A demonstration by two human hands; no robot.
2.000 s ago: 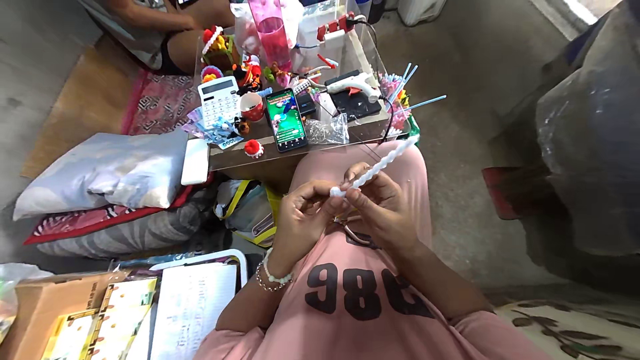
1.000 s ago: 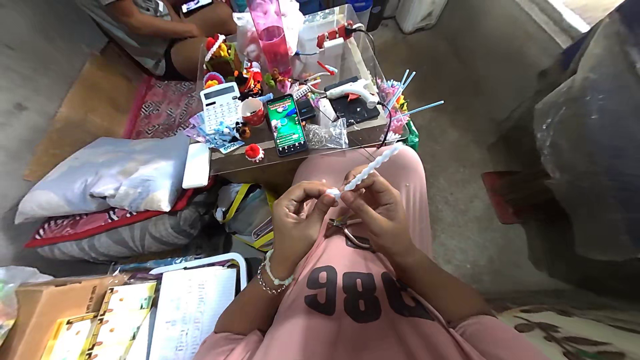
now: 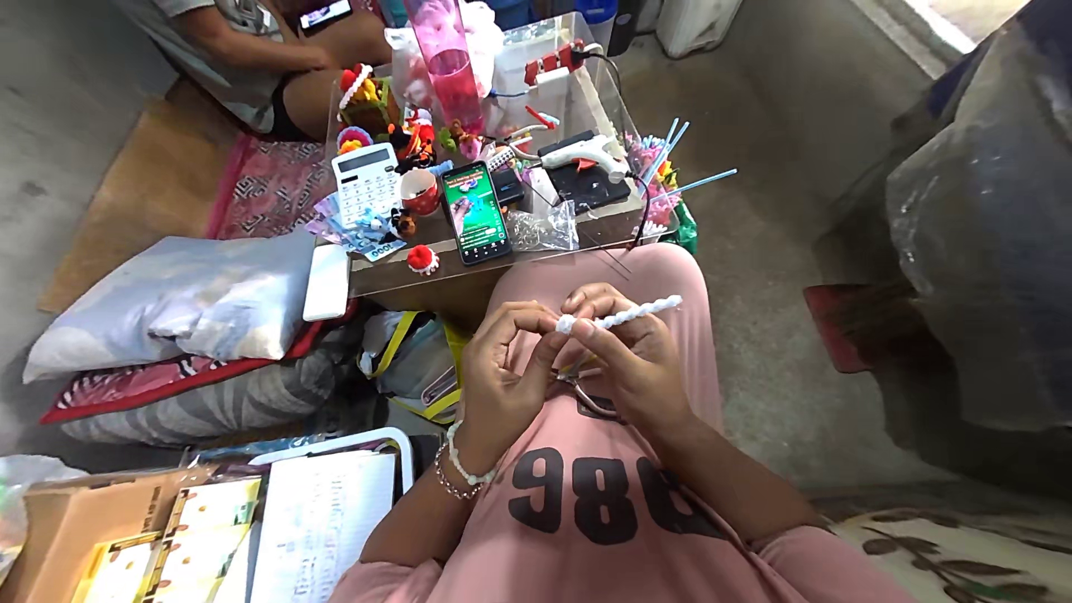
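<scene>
A white twisted fuzzy strand, like braided pipe cleaner [image 3: 641,313], is pinched between my hands above my lap. My left hand [image 3: 512,364] grips its curled end between thumb and index finger. Close beside it, my right hand [image 3: 632,356] holds the strand near that same end, and the free length points to the right, slightly upward. Pliers [image 3: 590,400] lie on my lap below the hands, partly hidden. A small red and white fuzzy piece [image 3: 423,260] sits at the near edge of the table.
The low table [image 3: 402,280] holds a lit phone [image 3: 476,213], a calculator [image 3: 368,186], a glue gun [image 3: 586,155], banknotes [image 3: 356,230] and a plastic bag of small parts [image 3: 544,230]. Pillows [image 3: 176,293] and a box [image 3: 100,511] are at left. Another person [image 3: 251,50] sits beyond.
The strand has swung lower, from slanting up to the right to lying nearly level. Both hands keep their pinch on it throughout.
</scene>
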